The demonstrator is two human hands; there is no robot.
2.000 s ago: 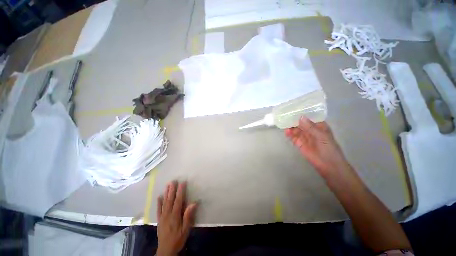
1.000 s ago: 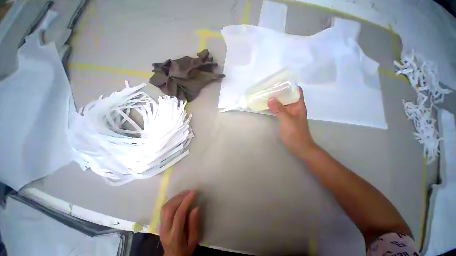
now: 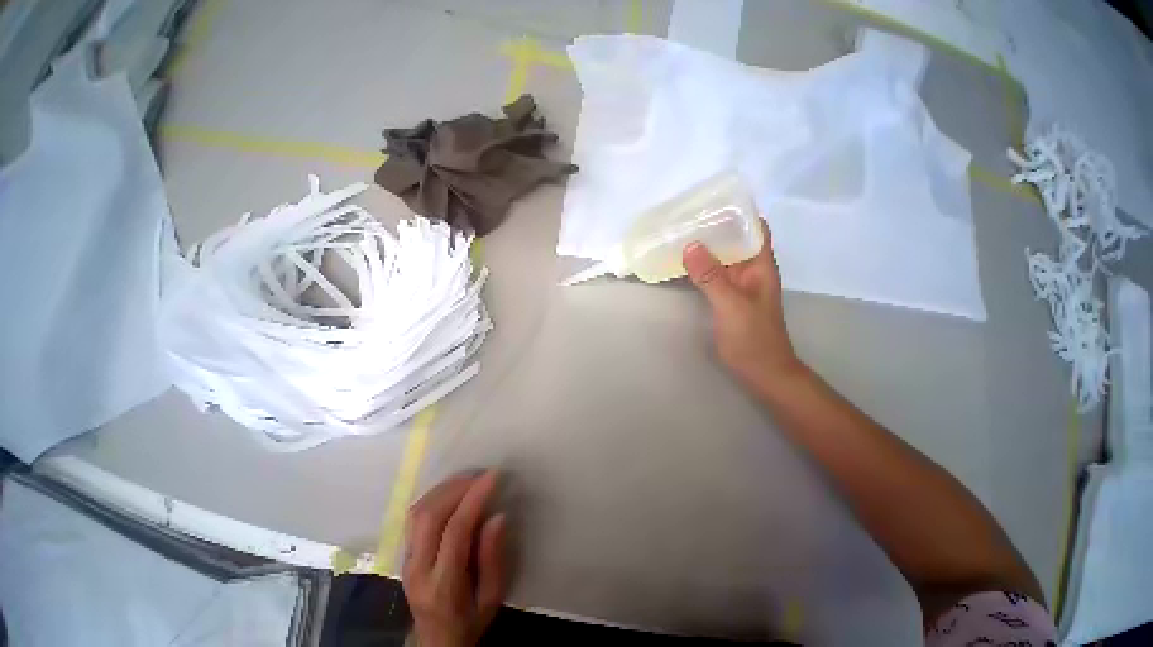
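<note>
My right hand (image 3: 740, 297) holds a translucent pale yellow glue bottle (image 3: 689, 234) on its side, its long thin nozzle pointing left. The bottle is over the near edge of a white cut panel (image 3: 872, 215) that lies flat on the table. The nozzle tip is near the panel's lower left corner; whether it touches is not clear. My left hand (image 3: 455, 556) rests at the table's near edge, empty, with its fingers loosely curled.
A looped bundle of long white strips (image 3: 379, 360) lies left, below a crumpled dark rag (image 3: 474, 164). White panels (image 3: 82, 253) lie far left. Short tangled strips (image 3: 1075, 253) and a white stack (image 3: 1119, 544) are at right. Yellow tape lines (image 3: 272, 144) cross the grey table.
My right hand has moved the bottle left to the panel's lower left edge. The whole view has shifted. My left fingers, spread flat earlier, are now curled.
</note>
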